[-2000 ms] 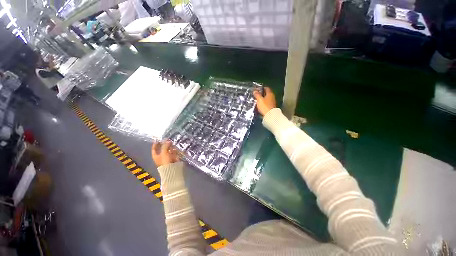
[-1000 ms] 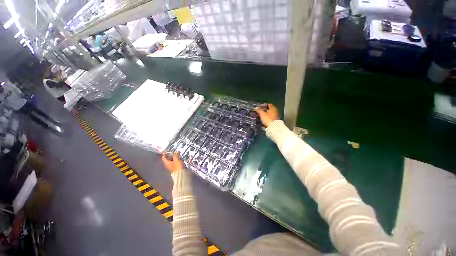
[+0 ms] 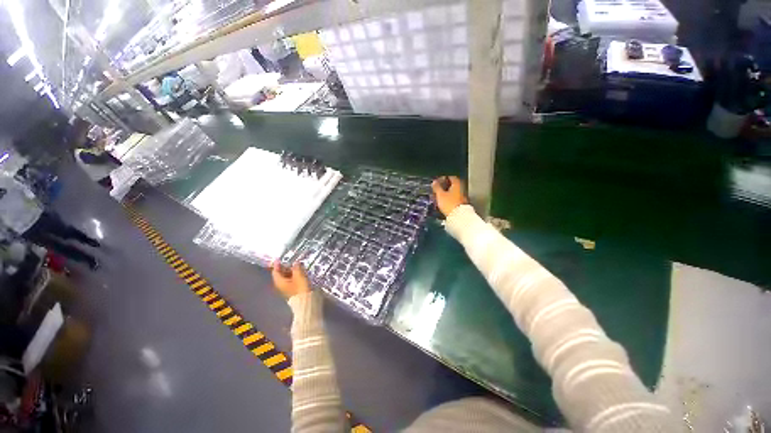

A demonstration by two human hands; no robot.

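Observation:
A clear blister tray with rows of pockets, dark parts showing in or through them, lies on the green bench beside the white stack. My left hand holds its near left corner at the bench's front edge. My right hand holds its far right corner, near the pale post, with a small dark thing at the fingertips that I cannot make out. The white stack is left of the tray, with a row of small black parts along its far edge.
Crinkled clear trays lie farther left. The pale post stands behind my right hand. A white sheet with tiny gold-coloured parts is at the right. Yellow-black tape marks the floor. A person is at the far left.
The view has shifted slightly. Both hands stay at the tray's corners. The tray's surface now shows more pale grid lines and its dark squares look less distinct than a second ago.

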